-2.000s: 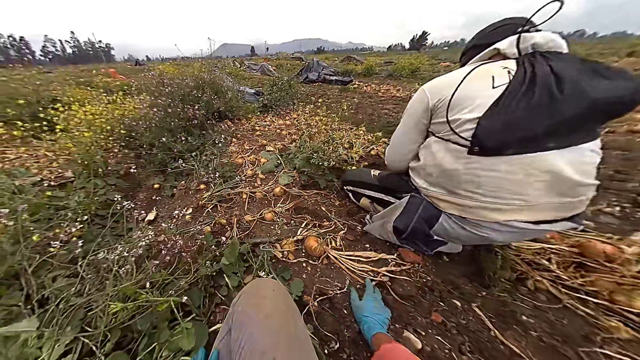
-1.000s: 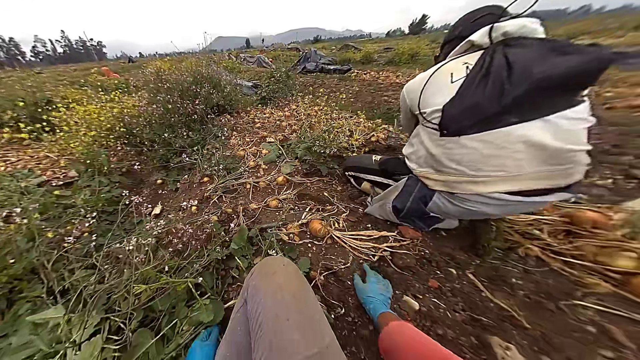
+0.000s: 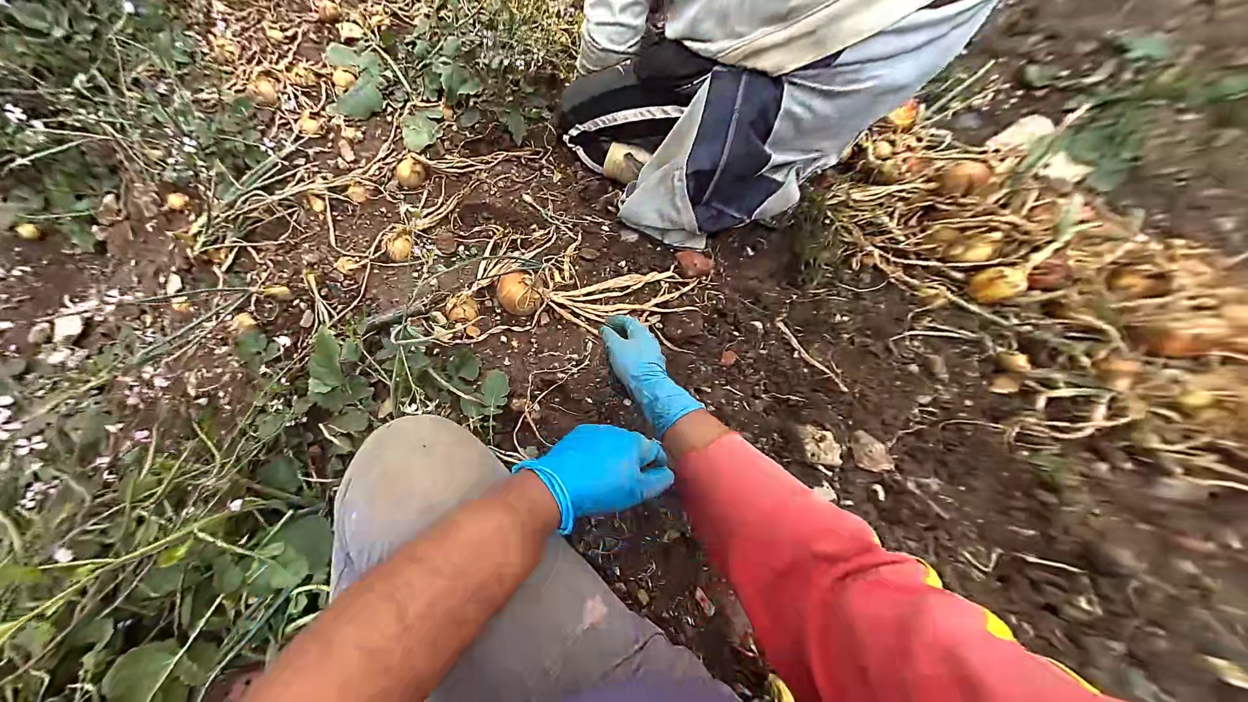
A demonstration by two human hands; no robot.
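My right hand (image 3: 643, 370), in a blue glove, reaches over the soil with its fingertips at the dry stalks (image 3: 609, 295) of a large onion (image 3: 519, 292). Whether the fingers grip the stalks cannot be told. My left hand (image 3: 606, 470), also blue-gloved, hangs in front of my knee beside the right wrist, its fingers curled; no object shows in it. A smaller onion (image 3: 461, 309) lies just left of the large one. More onions (image 3: 410, 173) lie among dry stalks farther off.
A person (image 3: 741, 127) kneels ahead on the soil. To the right stretches a row of pulled onions (image 3: 996, 284) with dry stalks. Green weeds (image 3: 146, 546) grow at the left, and stones (image 3: 819, 446) lie right of my hands. My knee (image 3: 419, 468) is bent below.
My left hand has come from beside my left knee across to my right forearm. The right hand has moved to the onion stalks. The view has tilted down.
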